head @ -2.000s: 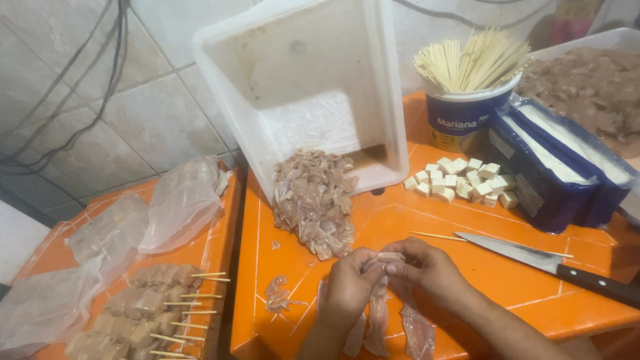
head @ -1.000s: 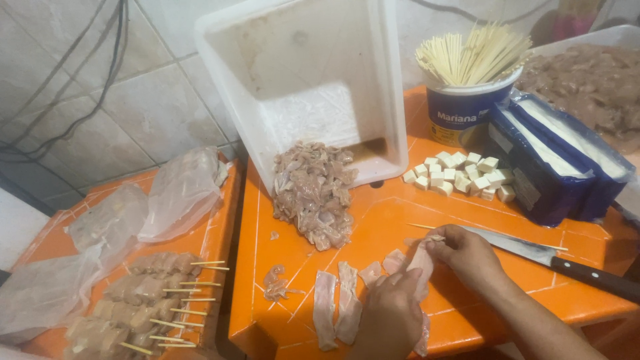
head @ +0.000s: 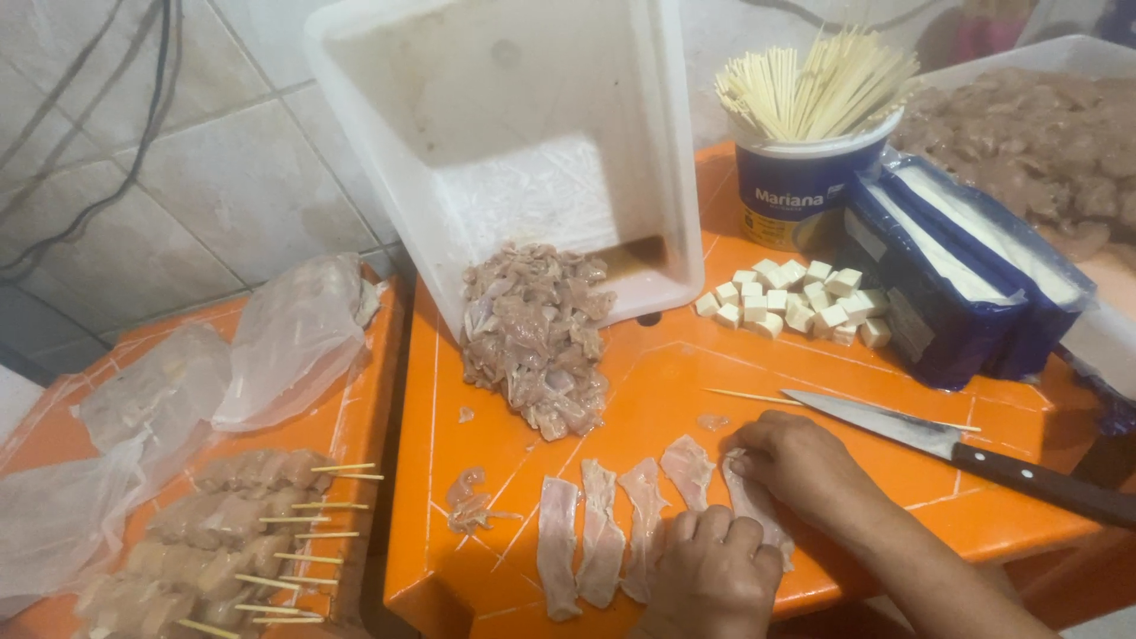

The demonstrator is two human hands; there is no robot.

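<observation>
Several thin strips of raw meat (head: 558, 546) lie side by side near the front edge of the orange table. My right hand (head: 790, 466) pinches the top end of the rightmost strip (head: 754, 501). Over the lower part of the strips rests my left hand (head: 714, 568), its fingers bent; whether it grips one is hidden. Right of my hands, a knife (head: 887, 426) with a dark handle lies across a wooden skewer (head: 750, 396). White cheese-like cubes (head: 788, 300) are gathered behind them. A pile of meat pieces (head: 537, 337) spills from a tilted white plastic tub (head: 679, 177).
A blue and white bucket (head: 781, 191) holds many wooden skewers (head: 812, 89). Beside it stand two blue packages (head: 941, 266), and a large container of meat (head: 1029, 151) is behind. Skewered meat (head: 204, 541) and plastic sheets (head: 293, 337) lie on the left table. Meat scraps (head: 470, 501) are near the left edge.
The strips now lie spread in a row, where two seconds ago both hands held meat together. My right hand has lowered from its raised position of a second ago, bringing a strip to the table.
</observation>
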